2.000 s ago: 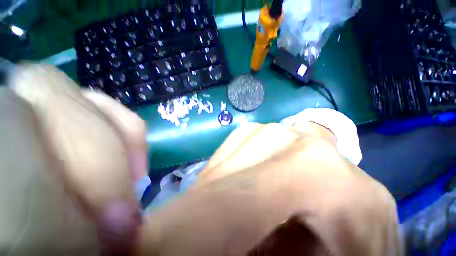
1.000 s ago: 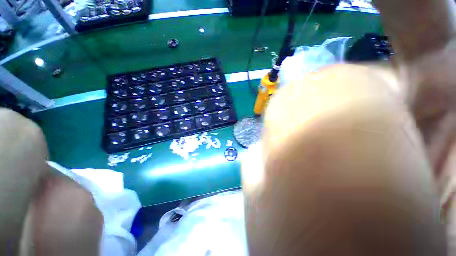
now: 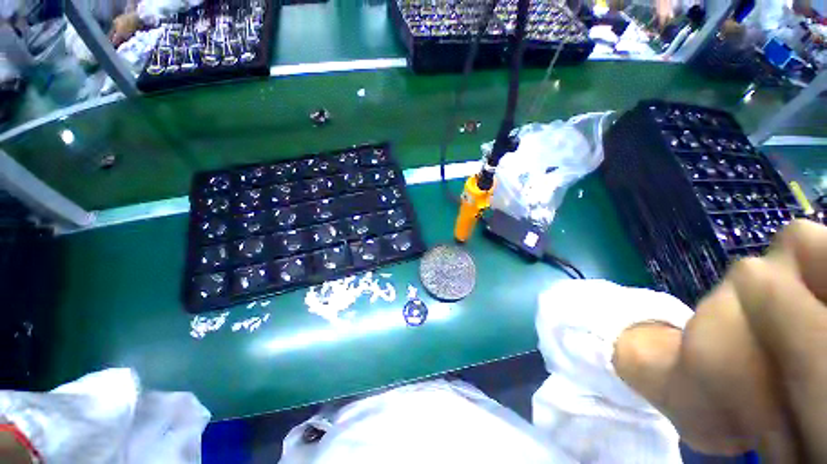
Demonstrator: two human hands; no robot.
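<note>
My right hand is large, close to the camera and cut off by the right edge. Its fingers look curled, and whether it holds anything cannot be told. My left hand is out of the picture; only its white sleeve and a bit of wrist with a red band show at bottom left. A black blister tray holds rows of round units. A small round unit lies in front of the screw dish. Silver-white metal pieces lie before the tray. The orange electric screwdriver is upright behind the dish, untouched.
A black box with a white label and a crumpled clear bag are right of the screwdriver. Stacked black trays stand at right. Beyond a pale rail, loose units lie on a green surface, with more filled trays behind.
The view has tilted up and shows more of the far side. My right hand has moved from over the bench front to the right edge. My left hand has left the picture.
</note>
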